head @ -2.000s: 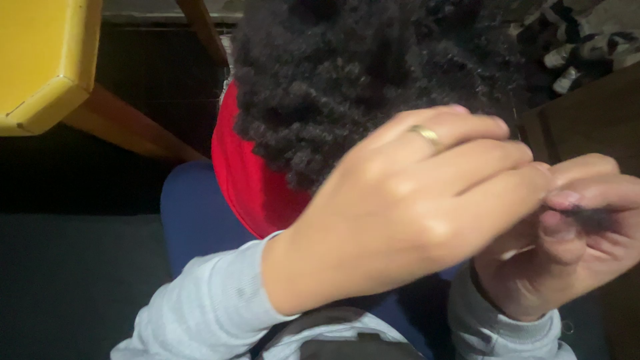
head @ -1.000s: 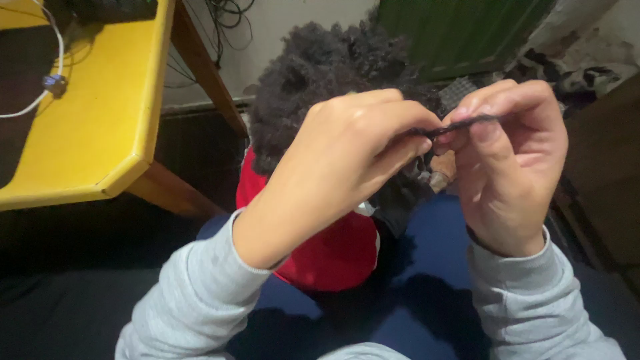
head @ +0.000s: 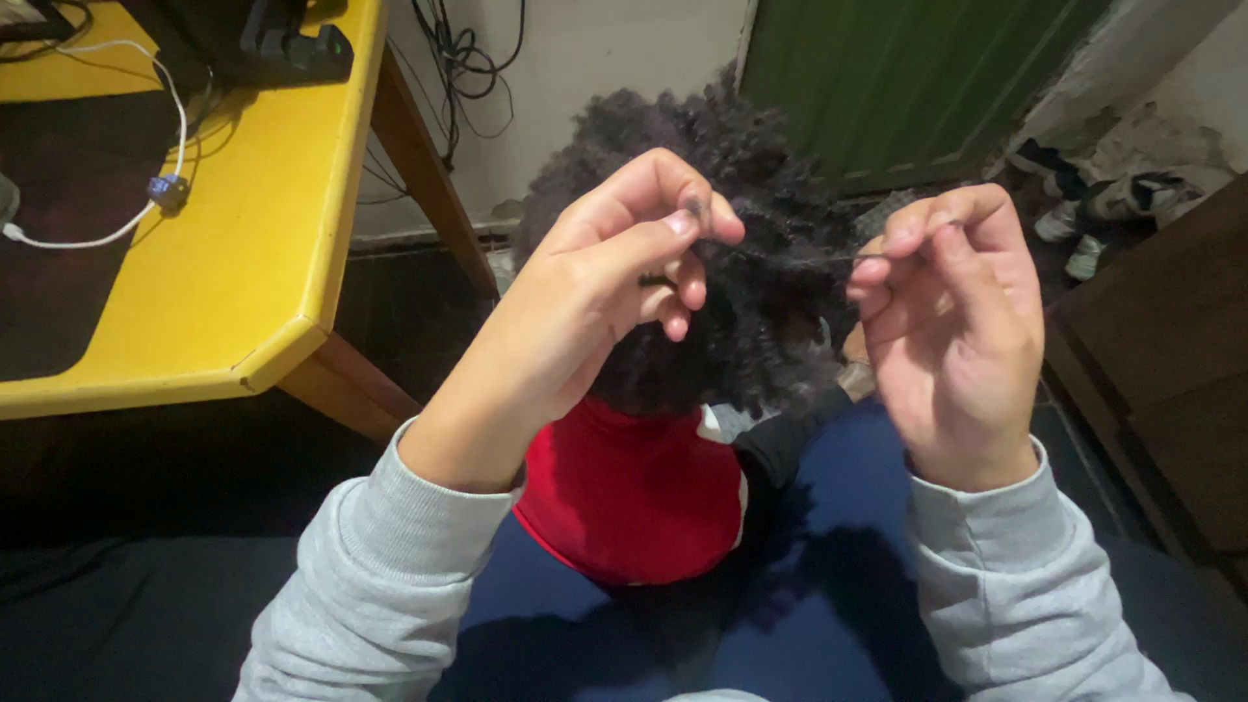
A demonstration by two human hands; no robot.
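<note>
My left hand [head: 624,253] is raised in front of a seated person's dark curly hair [head: 770,331], its thumb and index finger pinched on a small bit of dark hair. To the right, at about the same height, my right hand [head: 960,312] pinches the other end of what looks like a thin dark strand of hair [head: 819,258], stretched between the two hands. The person wears a red top [head: 634,497] and sits below my hands, between my blue-clad legs. Whether the strand is still joined to the head, I cannot tell.
A yellow table [head: 244,283] with a white cable [head: 180,127] and a dark mat [head: 78,224] stands on the left. Black cables [head: 458,58] hang on the wall. Behind the person is a green panel [head: 897,88]. Shoes [head: 1082,214] lie at the right near brown wooden furniture [head: 1160,370].
My hands, close together in the earlier frames, have moved apart with a thin strand between them. The view has shifted, and more of the table and wall shows.
</note>
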